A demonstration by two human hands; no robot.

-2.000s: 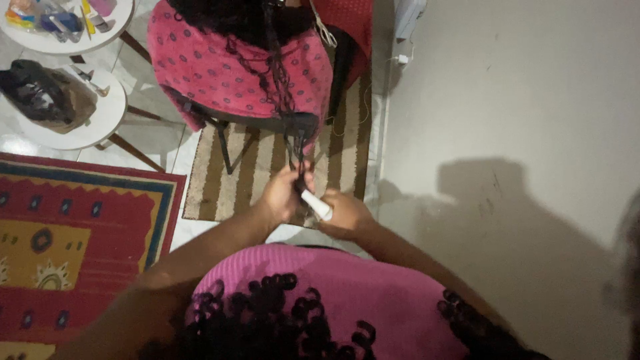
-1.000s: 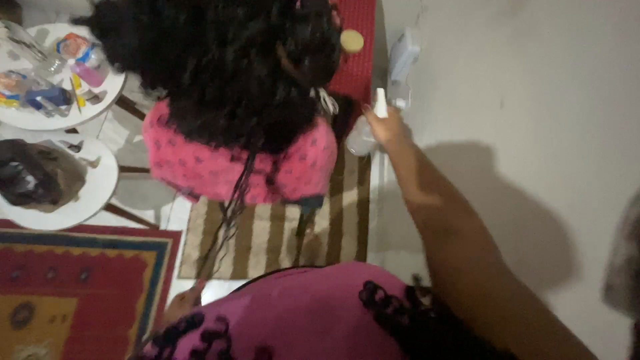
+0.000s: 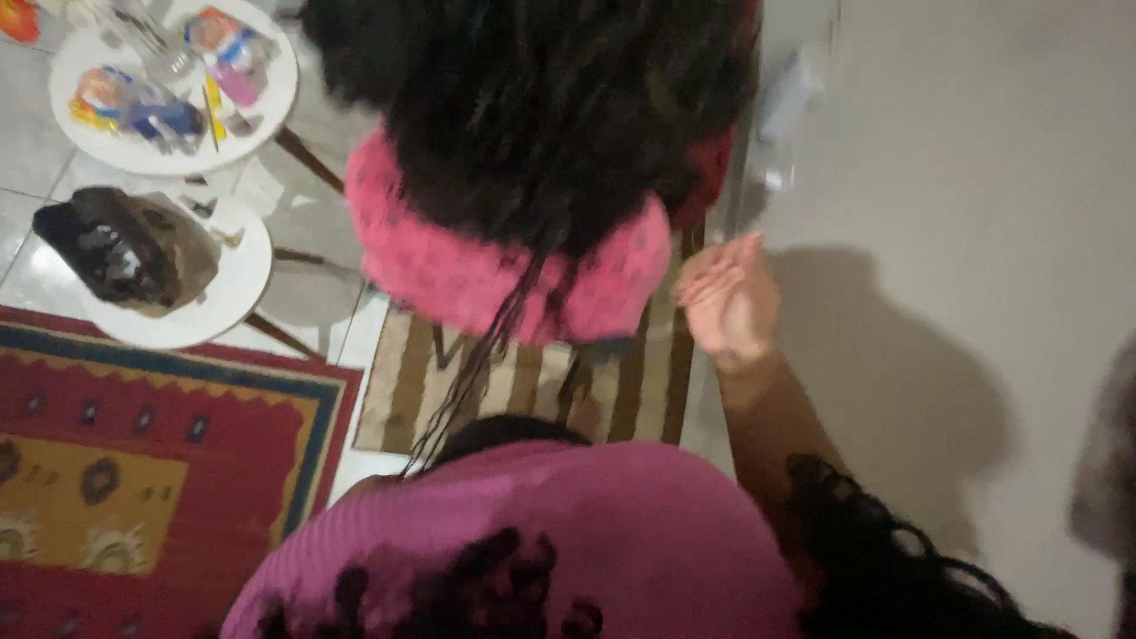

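Observation:
Long thin strands of dark hair (image 3: 484, 355) run from the head of a seated person, whose back faces me, down toward my waist. Their lower ends reach my left hand (image 3: 377, 484), which is mostly hidden behind my pink top; its fingers do not show. My right hand (image 3: 729, 297) is raised palm up, right of the person's pink patterned garment (image 3: 444, 266). Its fingers are bent and blurred, with no object visible in it. The person's full dark hair (image 3: 550, 115) covers the upper middle of the view.
Two round white stools (image 3: 169, 164) stand at the left, one with plastic packets, the other (image 3: 240, 297) with a black bag (image 3: 120, 248). A striped mat (image 3: 657, 382) lies under the person, a red patterned rug (image 3: 231, 444) at lower left. A wall (image 3: 958, 160) rises at right.
My right hand has let go of the white-topped bottle it held a second ago and moved back toward me. Two seconds ago both hands were together at the strands, with a white object.

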